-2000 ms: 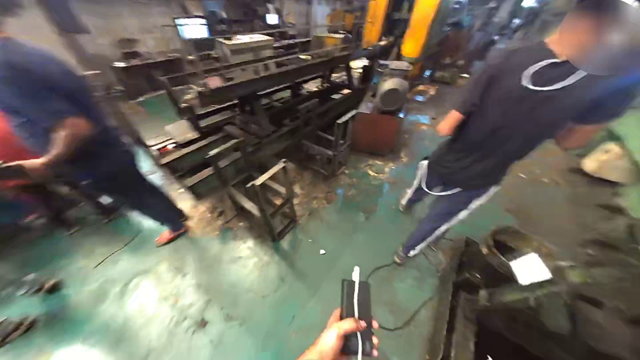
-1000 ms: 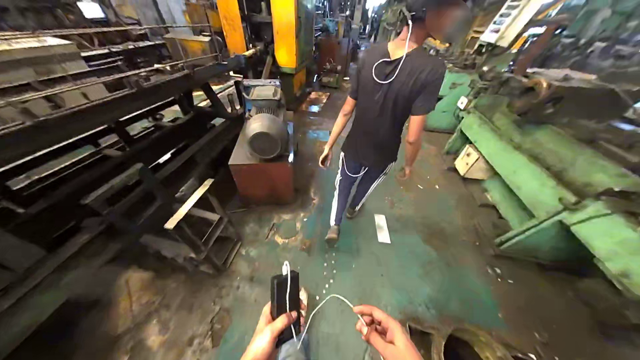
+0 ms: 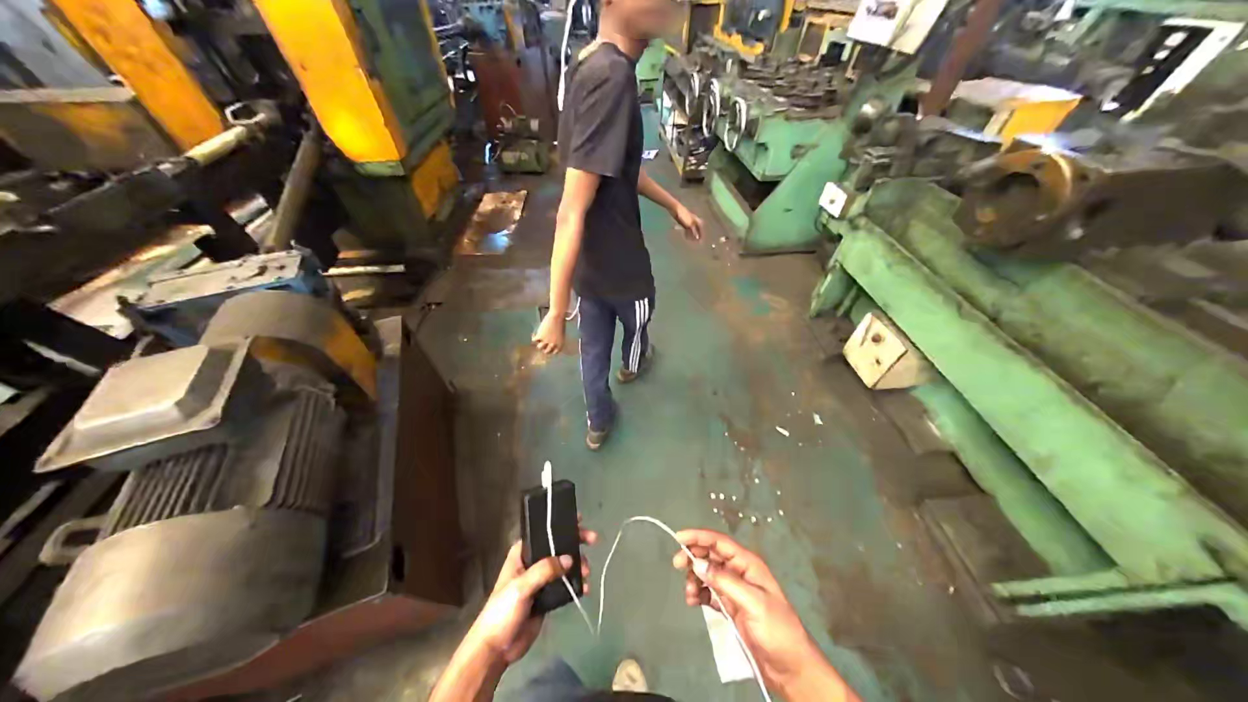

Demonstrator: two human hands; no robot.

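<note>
My left hand (image 3: 517,595) grips a black rectangular device (image 3: 553,526), possibly a phone or power bank, its thumb pressing a white cable across the front. One cable end stands up at the device's top edge. From there the white cable (image 3: 634,520) loops over to the right, where my right hand (image 3: 736,590) pinches it between thumb and fingers. The cable runs on down past my right wrist. Below the right hand, a white flat piece (image 3: 726,643) lies on the floor, partly hidden by the hand.
A person (image 3: 609,195) in a dark shirt stands or walks ahead in the aisle. Left are a large electric motor (image 3: 224,468) on a rusty base and a yellow machine column (image 3: 331,78). A green machine bed (image 3: 1024,419) lines the right. White scraps (image 3: 746,507) dot the green floor.
My right hand, out of view two seconds ago, came into view and holds the cable. The view has swung right and moved up the aisle; the motor is now close at left.
</note>
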